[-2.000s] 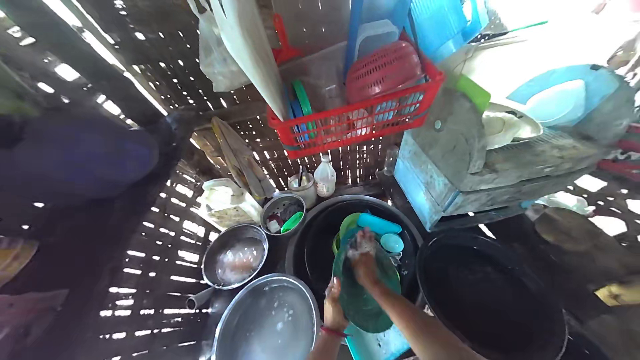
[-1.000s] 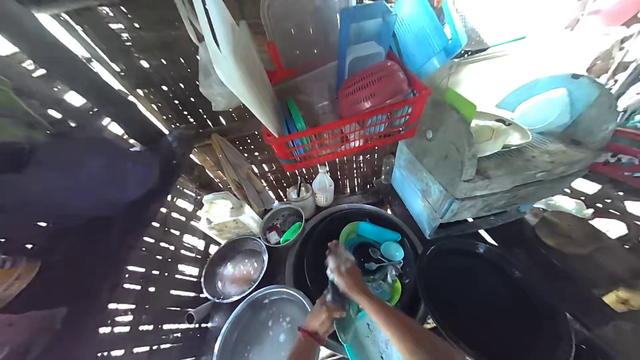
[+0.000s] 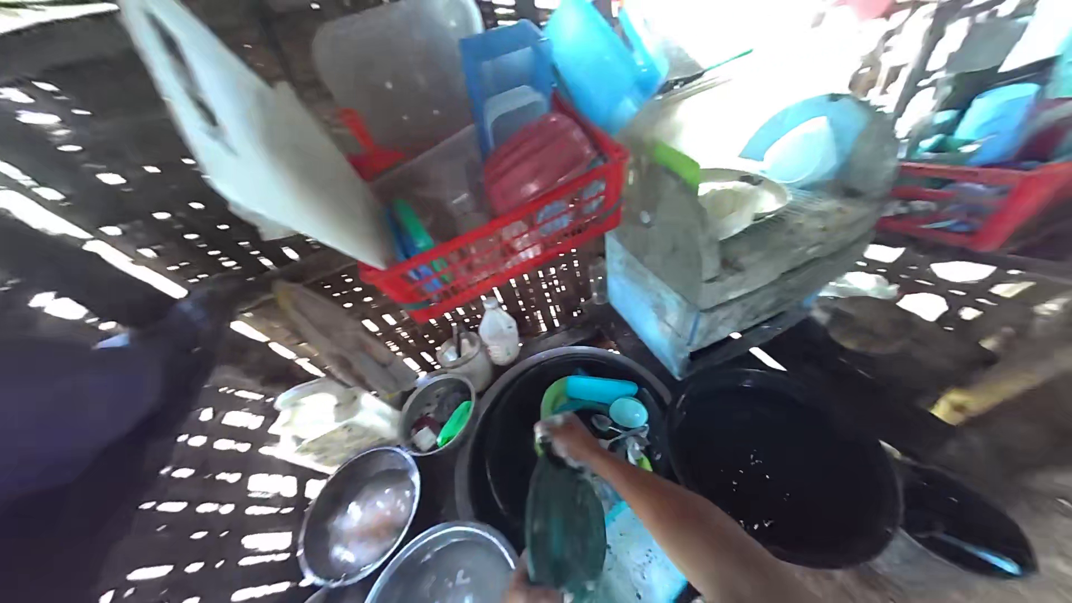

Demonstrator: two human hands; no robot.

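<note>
A dark green oval dish [image 3: 565, 523] is tilted over the large black basin [image 3: 494, 452]. My right hand [image 3: 565, 440], with whitish suds or a scrubber at its fingers, is at the dish's upper edge; whether it grips the rim is unclear. My left hand [image 3: 532, 586] holds the lower edge, partly cut off by the frame. In the basin lie a light blue cup [image 3: 628, 412], a turquoise container [image 3: 601, 389], a lime green bowl [image 3: 553, 397] and several spoons. A pale turquoise item [image 3: 641, 557] is beneath my right forearm.
Two metal bowls [image 3: 360, 515] [image 3: 448, 569] and a small pot [image 3: 435, 414] with a green item stand left. A black water-filled tub [image 3: 783, 469] is right. Behind are a plastic bottle [image 3: 499, 333], a red basket [image 3: 502, 251] of plasticware and a wooden dish rack [image 3: 745, 260].
The green dish, seen nearly edge-on one second ago, now shows its broad face. My right hand has moved to its upper edge, while my left hand has gone down toward the frame's bottom.
</note>
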